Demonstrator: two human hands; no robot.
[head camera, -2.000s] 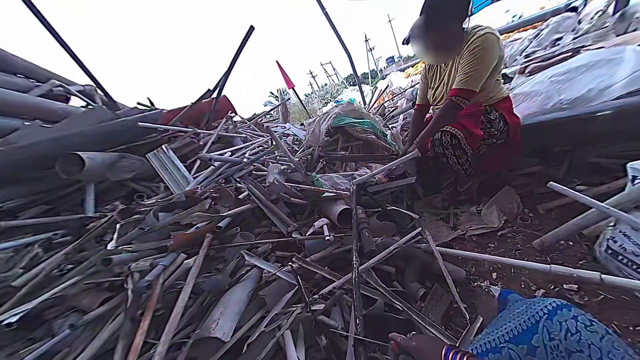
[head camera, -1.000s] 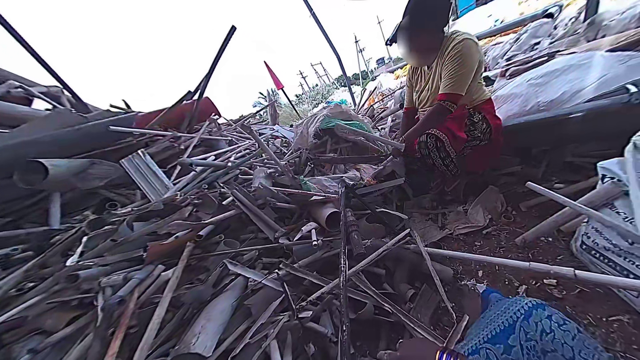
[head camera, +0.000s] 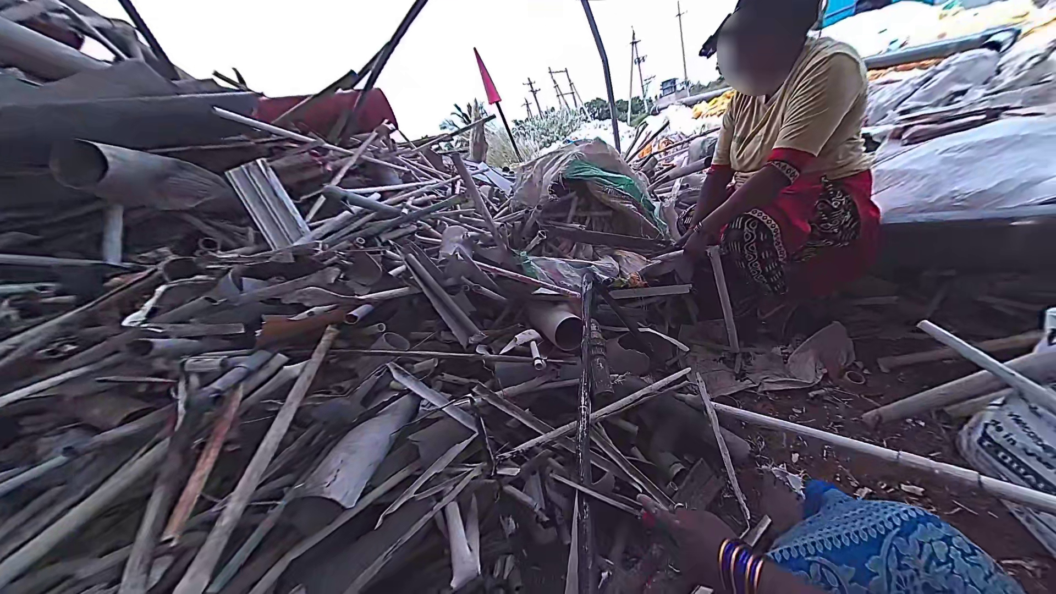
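My right hand (head camera: 681, 536), with several bangles at the wrist, reaches in from the lower right over a heap of scrap plastic pipes and strips (head camera: 346, 462). Its fingertips are at the end of a thin pale strip (head camera: 598, 495); whether they grip it is not clear. Left of the hand, a dark narrow bar (head camera: 586, 412) stands upright. Blue patterned cloth (head camera: 883, 544) covers my leg to the right of the hand. My left hand is out of view.
Another person (head camera: 792, 165) crouches at the upper right, hands low at the heap near a pale stick (head camera: 723, 297). A long pale pipe (head camera: 891, 458) crosses the soil on the right. A printed white sack (head camera: 1011, 445) lies at the right edge.
My right hand shows further up from the bottom edge than one second ago. The other person's hands have moved lower; a pale strip was raised in them two seconds ago.
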